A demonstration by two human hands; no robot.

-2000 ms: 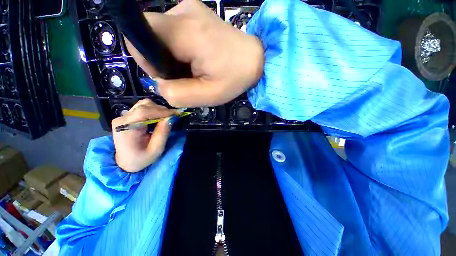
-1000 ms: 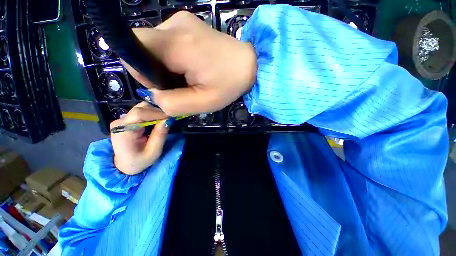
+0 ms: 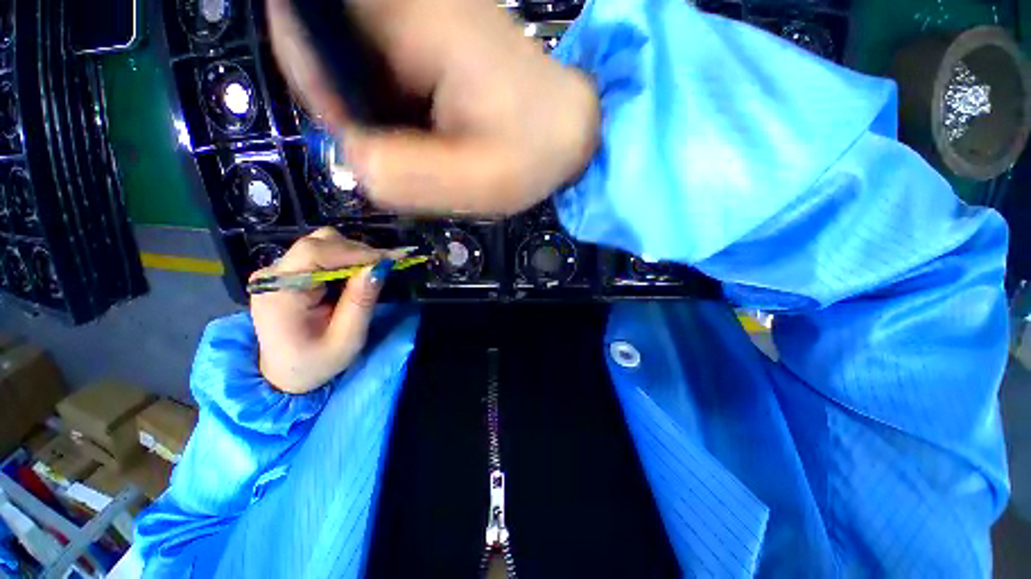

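A glossy black tray (image 3: 232, 232) with square pockets holds black round components, each with a pale centre. My left hand (image 3: 317, 311) grips slim yellow tweezers (image 3: 339, 273), whose tips point right, close to a round component (image 3: 456, 256) in the front row. My right hand (image 3: 452, 113) is blurred above the tray, closed around the thick black handle of a soldering iron (image 3: 345, 68). The iron's tip is hidden. Another round component (image 3: 546, 259) sits in the pocket to the right.
Stacked black trays (image 3: 85, 170) stand at the left on a green mat (image 3: 158, 147). A round brown-grey pot (image 3: 1006, 113) with silvery bits inside is at the upper right. Cardboard cartons (image 3: 107, 413) are at the lower left, beyond a yellow floor line (image 3: 181, 262).
My right hand with the iron dropped slightly, then moved up from the tweezers' tips, uncovering the front-row component. My left hand has hardly moved and still holds the tweezers.
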